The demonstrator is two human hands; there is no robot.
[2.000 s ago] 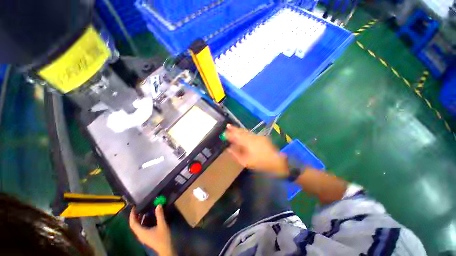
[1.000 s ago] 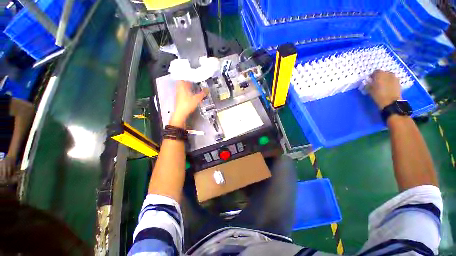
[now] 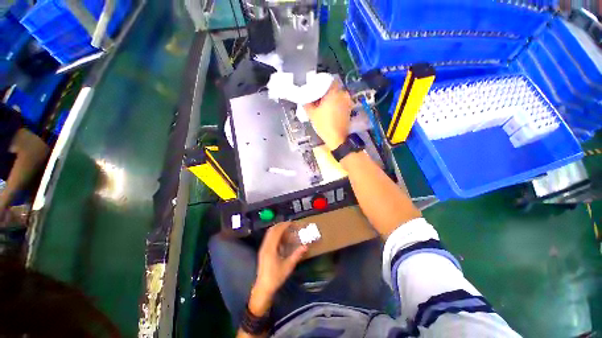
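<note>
My right hand [image 3: 332,117] reaches to the fixture under the grey machine head [image 3: 297,46], beside the fluffy white wrap [image 3: 284,88]. Its fingertips are partly hidden there, and I cannot tell whether they hold a part. My left hand [image 3: 278,256] is low over the left side of the cardboard pad [image 3: 340,231], thumb and fingers apart, with nothing visible in it. Small white parts [image 3: 309,233] lie on the pad just right of its fingers. A thin white strip [image 3: 282,171] lies on the metal bed [image 3: 257,148].
The large blue bin [image 3: 488,162] at right holds rows of white parts [image 3: 488,99]. Yellow-and-black upright bars stand right [image 3: 410,105] and left [image 3: 214,177] of the bed. A green button [image 3: 267,214] and red button [image 3: 319,202] sit in front. Another person's arm [image 3: 23,155] shows at far left.
My right hand has moved from the blue bin to the fixture. My left hand has come back from the fixture area to the cardboard pad. The camera view has shifted.
</note>
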